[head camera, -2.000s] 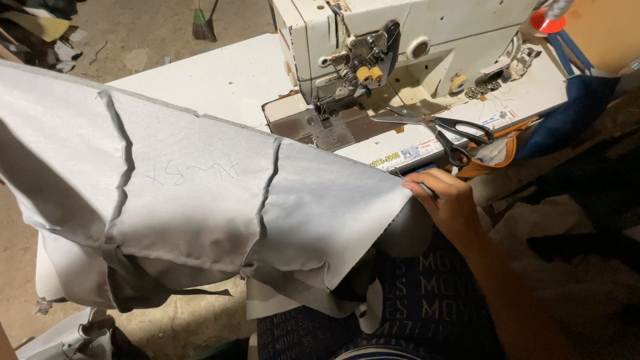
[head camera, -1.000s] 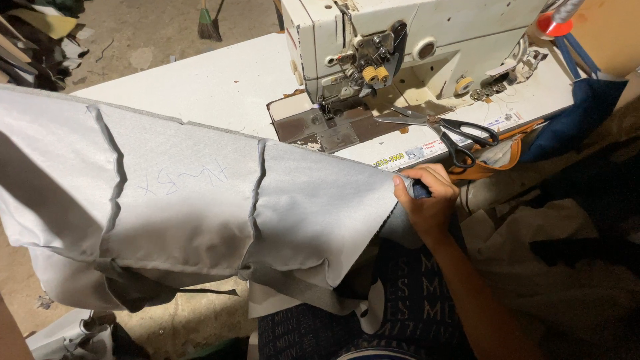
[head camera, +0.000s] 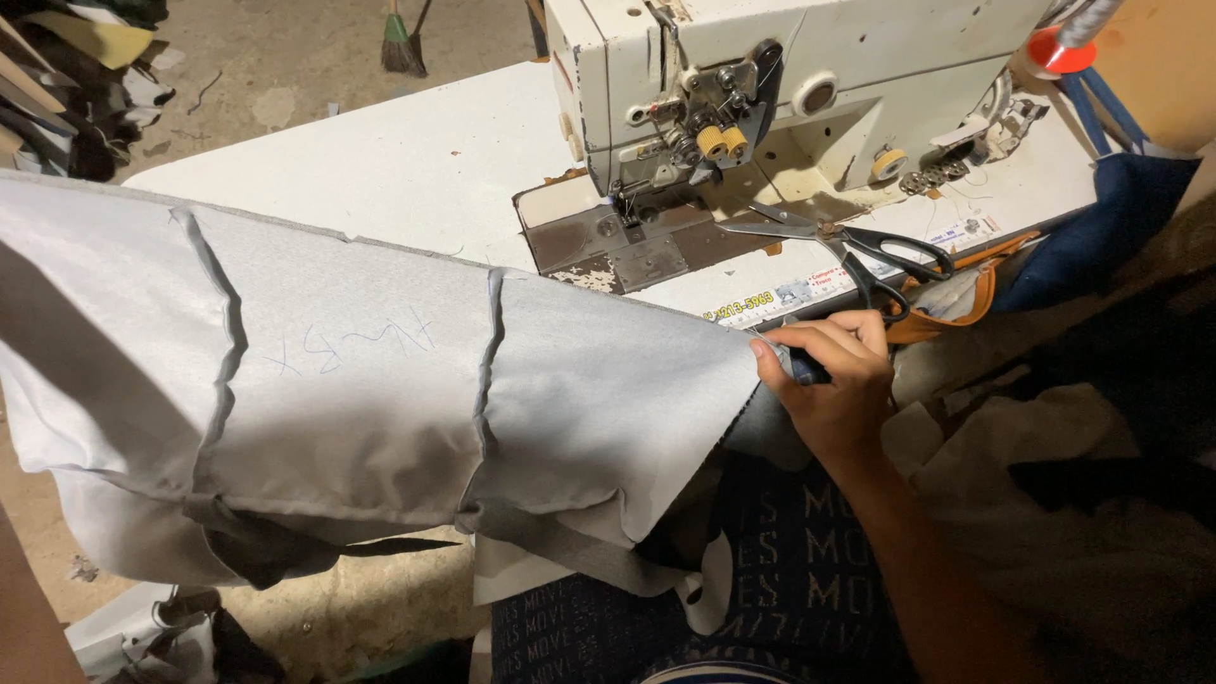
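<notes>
A large grey fabric piece (head camera: 361, 370) with raised seams and pen marks stretches from the left edge across the lap. At its right corner my right hand (head camera: 831, 380) pinches the fabric between thumb and fingers, with a small dark object (head camera: 807, 368) also in the hand. Just above the hand, fabric scissors (head camera: 831, 233) with black handles lie with parted blades on the white sewing table (head camera: 399, 152). My left hand is out of view; a bit of arm shows at the lower left edge.
An industrial sewing machine (head camera: 703, 85) stands behind the scissors. A thread cone on a red base (head camera: 1059, 52) is at the upper right. Blue cloth (head camera: 1092, 233) and an orange-edged item (head camera: 959, 309) hang by the table's edge. A broom (head camera: 403, 52) and fabric scraps (head camera: 133, 85) are on the floor.
My right hand has shifted slightly at the fabric's corner, its fingers now curled over the small dark object. The scissors lie where they were.
</notes>
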